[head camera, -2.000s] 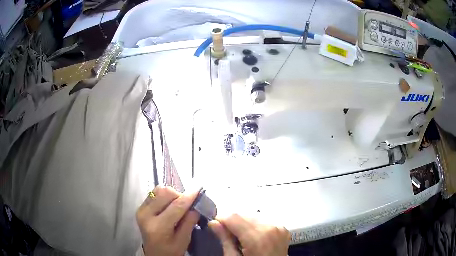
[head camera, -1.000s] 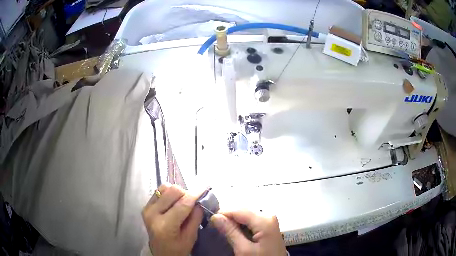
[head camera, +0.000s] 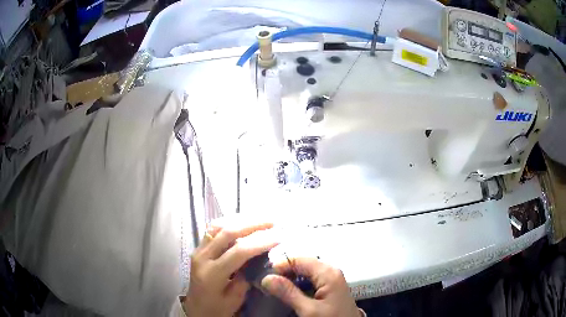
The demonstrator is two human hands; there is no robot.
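Note:
A small dark piece (head camera: 256, 272) is between my two hands at the table's front edge, mostly covered by fingers. My left hand (head camera: 223, 272) holds it from the left, its fingers stretched over the top. My right hand (head camera: 310, 286) pinches at it from the right with thumb and forefinger. Taupe garment cloth (head camera: 99, 198) lies over the left of the table and hangs off the front. A narrow dark strip (head camera: 193, 179) lies along its right edge. The presser foot and needle area (head camera: 304, 155) stands behind my hands, brightly lit, with no cloth under it.
The white sewing machine head (head camera: 385, 93) spans the right. A tension knob (head camera: 315, 110), cream spool-like fitting (head camera: 265, 49), blue hose (head camera: 310, 29), white carton (head camera: 417, 57) and control box (head camera: 481, 37) sit on or behind it. Cloth heaps lie at the far left.
My left fingers have extended over the small dark piece, which is now more hidden. Both hands have shifted slightly right. The cloth and strip at left lie as before.

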